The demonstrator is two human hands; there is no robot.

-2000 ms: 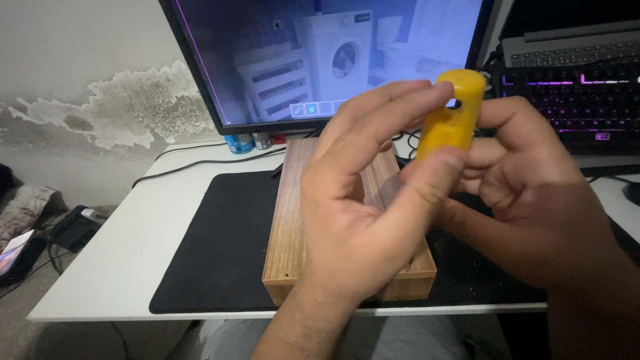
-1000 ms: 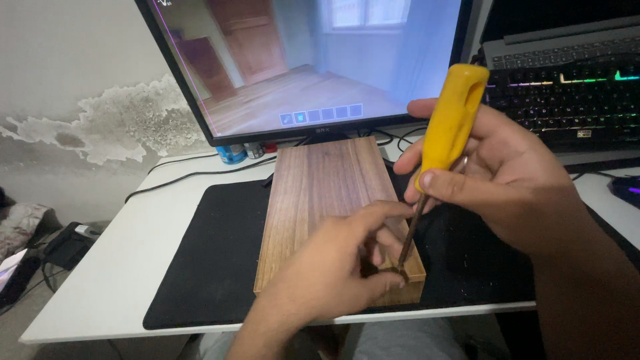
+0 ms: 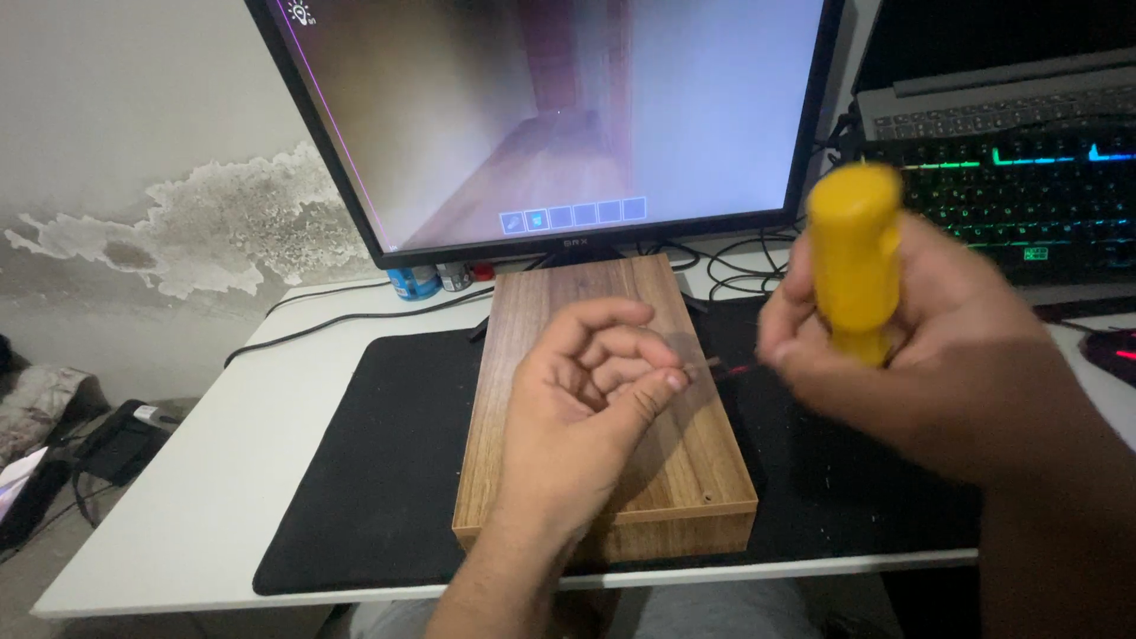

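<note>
A yellow-handled screwdriver [image 3: 856,257] is in my right hand [image 3: 914,355], its handle tilted up toward the camera and blurred; most of the shaft is hidden. My left hand [image 3: 590,399] hovers above a wood-grain box or panel [image 3: 710,444], thumb and forefinger pinched together. A small thin thing, perhaps a screw, shows at those fingertips, too blurred to name surely. A small dark hole [image 3: 707,499] marks the box top near its front right corner. The box lies on a black desk mat [image 3: 382,461].
Behind the box stands a lit monitor [image 3: 568,241], with small cans [image 3: 414,282] and black cables [image 3: 355,315] at its foot. A backlit keyboard [image 3: 1029,204] and a laptop [image 3: 994,98] are at the right, with a mouse [image 3: 1114,355]. The white desk's [image 3: 177,497] front edge runs below.
A second ago the screwdriver's shaft pointed down at the box's front right corner, with my left fingers beside it. Both hands have since moved away from that corner.
</note>
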